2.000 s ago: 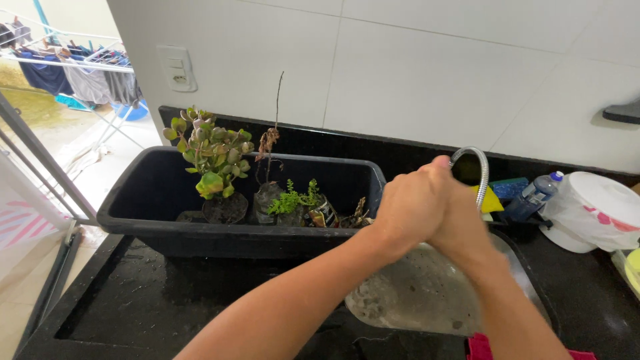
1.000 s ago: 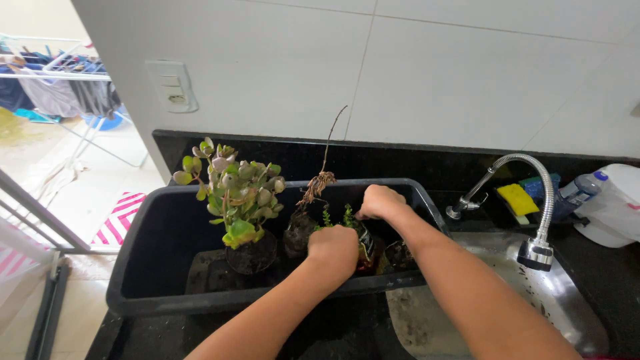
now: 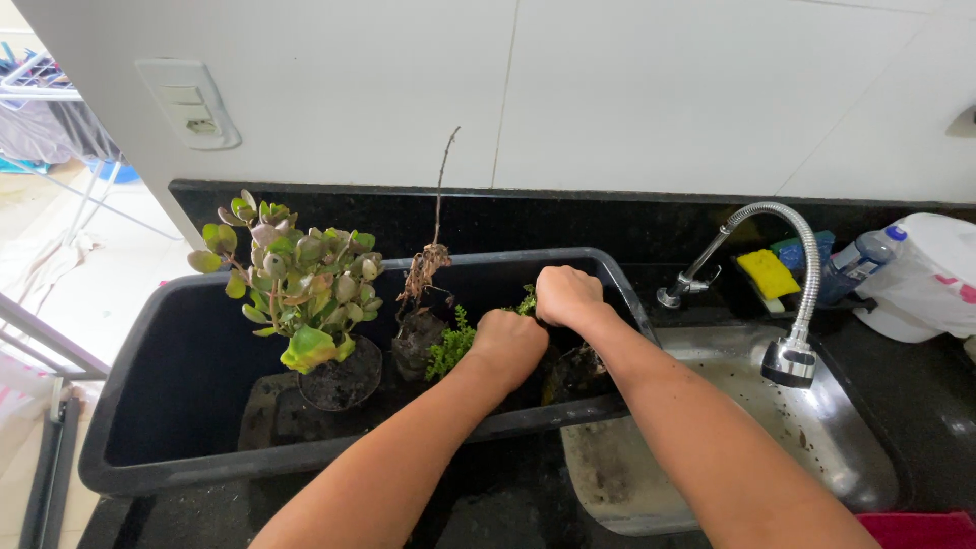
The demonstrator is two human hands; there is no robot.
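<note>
Both hands are inside a long black plastic planter box (image 3: 206, 469) in the head view. My left hand (image 3: 511, 343) is closed beside a small leafy green plant (image 3: 452, 345); my right hand (image 3: 568, 296) is curled just behind and right of it, with green sprigs between them. The fingertips are hidden, so what they grip cannot be told. Left of the hands stand a dried plant (image 3: 424, 274) in a dark soil bag and a jade-like succulent (image 3: 305, 274) in a round soil clump (image 3: 341, 377). Another soil clump (image 3: 577, 374) lies under my right wrist.
A steel sink (image 3: 732, 427) with dirt bits lies right of the planter, under a flexible-neck faucet (image 3: 808, 252). Beyond are a yellow sponge (image 3: 768, 274), a bottle (image 3: 865, 255) and a white container (image 3: 934, 252). A socket plate (image 3: 191, 104) is on the tiled wall.
Both hands have moved from near the faucet, over the sink, into the planter among the plants. Since one second ago they have drawn closer together. The view has shifted.
</note>
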